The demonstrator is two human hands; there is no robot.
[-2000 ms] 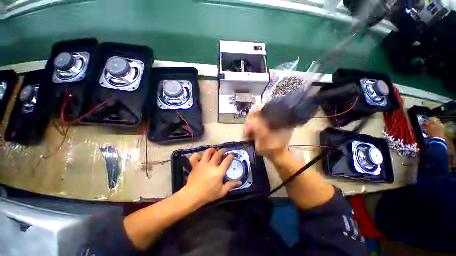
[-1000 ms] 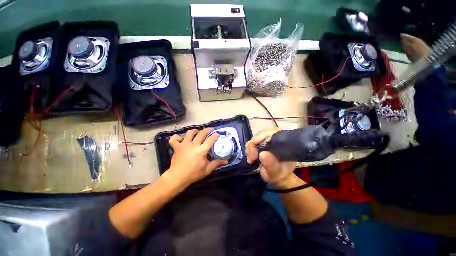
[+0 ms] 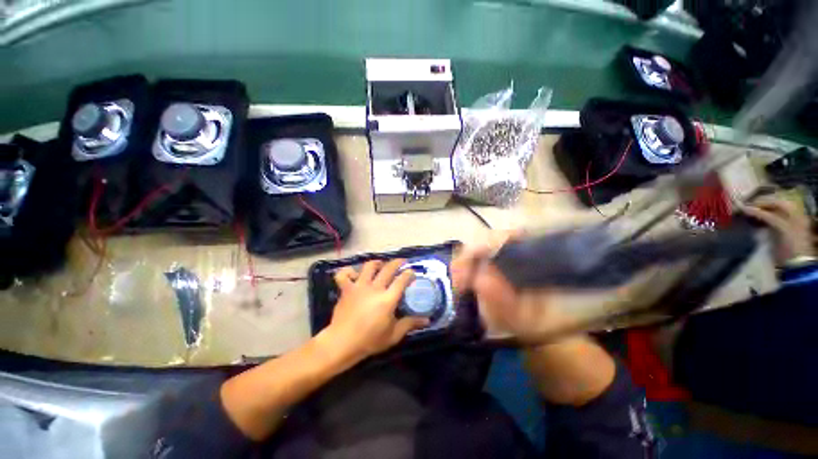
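A black speaker cabinet front shell [image 3: 325, 311] lies at the bench's near edge with a silvery speaker driver [image 3: 424, 298] in it, magnet up. My left hand [image 3: 369, 307] rests over the shell with its fingers on the driver's left side and magnet. My right hand [image 3: 504, 291], blurred, is closed around the black electric screwdriver [image 3: 574, 260], held nearly level at the driver's right side. The screwdriver's tip is blurred, so contact with a screw cannot be told.
A screw feeder [image 3: 413, 134] stands behind the shell, with a bag of screws [image 3: 498, 157] to its right. Several shells with drivers [image 3: 293, 168] stand left. Another shell [image 3: 619, 148] and red wire harnesses [image 3: 709, 208] are right. Another person's hand [image 3: 785, 224] is far right.
The view has shifted. My right hand and screwdriver have come from near the feeder to the driver's right side. The near right shell from before is now hardly visible behind blur. My left hand stays on the driver.
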